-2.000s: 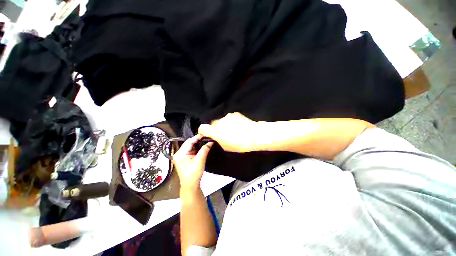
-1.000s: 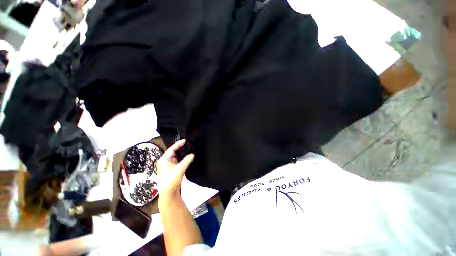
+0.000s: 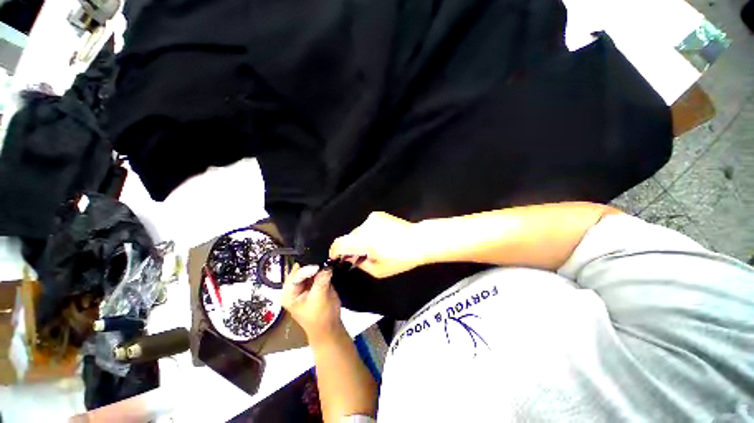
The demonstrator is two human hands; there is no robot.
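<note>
A large black garment covers most of the white table. My left hand pinches the garment's lower edge between thumb and fingers, beside the plate. My right hand meets it from the right, its fingers closed on a small dark piece at that edge; what it is cannot be told. A narrow black strap loops from near my left fingertips over the round white plate. The plate bears larger black trims, a finer speckled heap and a thin red stick.
A brown-grey mat lies under the plate. A black smartphone and a dark olive cylinder lie near it. Further left are clear plastic bags, a crumpled black bag and more black cloth. Another person's arm shows at lower left.
My right hand, out of sight one second ago, is back beside my left hand at the garment edge. My left thumb and fingers have closed. The strap loop now shows over the plate.
</note>
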